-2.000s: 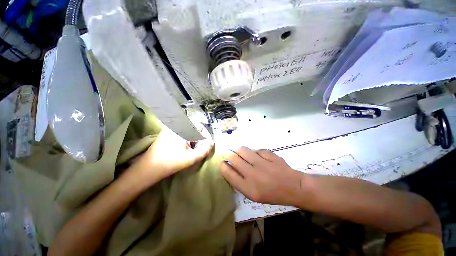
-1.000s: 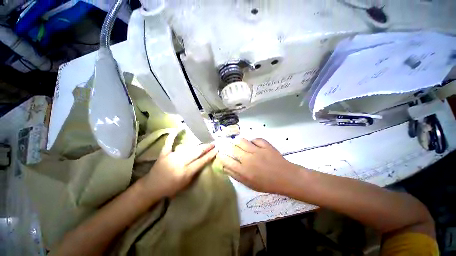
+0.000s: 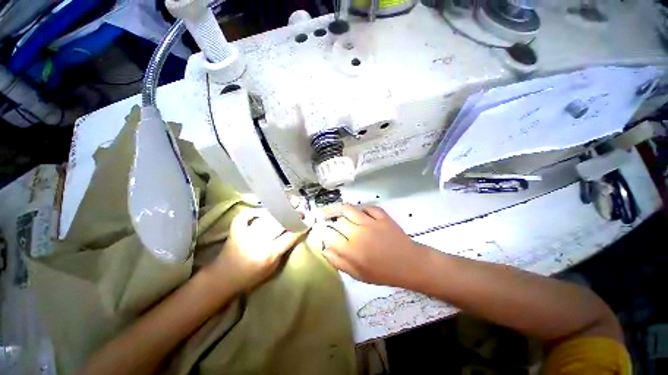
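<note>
A large khaki garment piece [image 3: 293,315] lies left of and in front of the needle area and hangs over the table's front edge. My left hand [image 3: 256,245] holds its edge by the brightly lit needle area of the white sewing machine [image 3: 395,80]. My right hand [image 3: 366,242] is just right of the needle area, its bent fingertips close to my left fingertips at the cloth's edge. Glare hides the needle, the presser foot and what the right fingertips touch. The white tension dial [image 3: 335,170] sits above my hands.
A gooseneck lamp [image 3: 160,194] hangs over the cloth at the left. White paper notes [image 3: 542,124] are fixed to the machine arm. Thread snips [image 3: 491,184] lie beneath them. Dark-handled scissors [image 3: 619,199] are at the bed's right end.
The view has moved back and up, showing more of the machine's top. Both hands stay by the needle area; my right fingers have bent in closer to the left fingertips.
</note>
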